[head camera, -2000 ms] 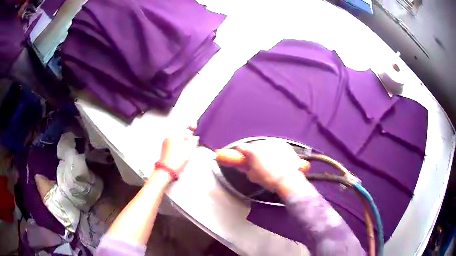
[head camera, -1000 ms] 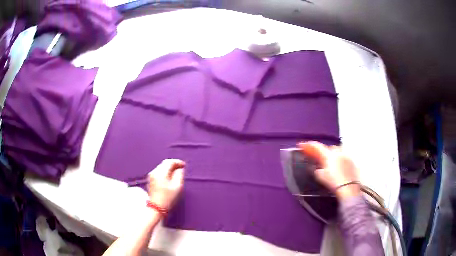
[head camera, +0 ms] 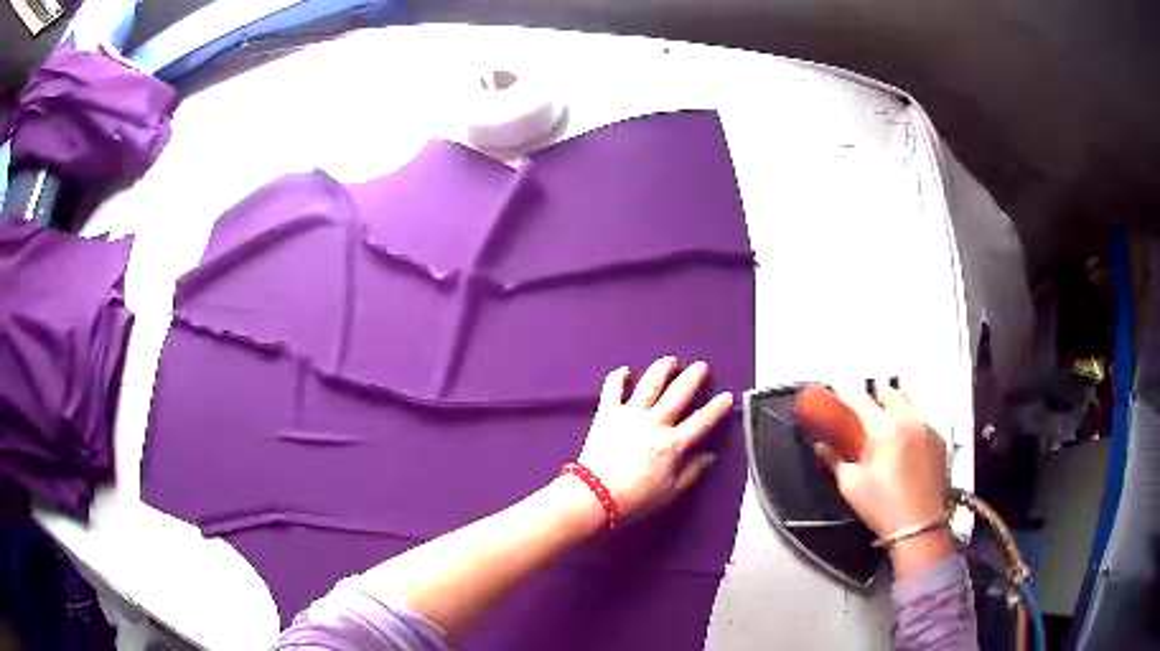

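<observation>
A purple garment panel [head camera: 420, 318] lies on the white padded table with several creases and ridges across it. My left hand [head camera: 649, 439] lies on the panel near its right edge, palm down with fingers spread, holding nothing. My right hand [head camera: 890, 471] grips the orange handle of the steam iron [head camera: 789, 477]. The iron's dark plate with pale rim is on the white table cover, just right of the panel's edge. A white roll of tape [head camera: 515, 112] sits at the panel's far edge.
A stack of purple panels [head camera: 57, 356] is at the left edge, with a second purple bundle [head camera: 96, 115] beyond it. A blue-and-white board [head camera: 255, 32] is at the far left. Hose and cord [head camera: 1005, 553] trail from the iron. The table's rim [head camera: 948, 242] curves at right.
The iron has moved right, off the panel onto the table cover. My left hand has moved right across the panel and opened flat. The view has turned, so the cloth and roll appear further left.
</observation>
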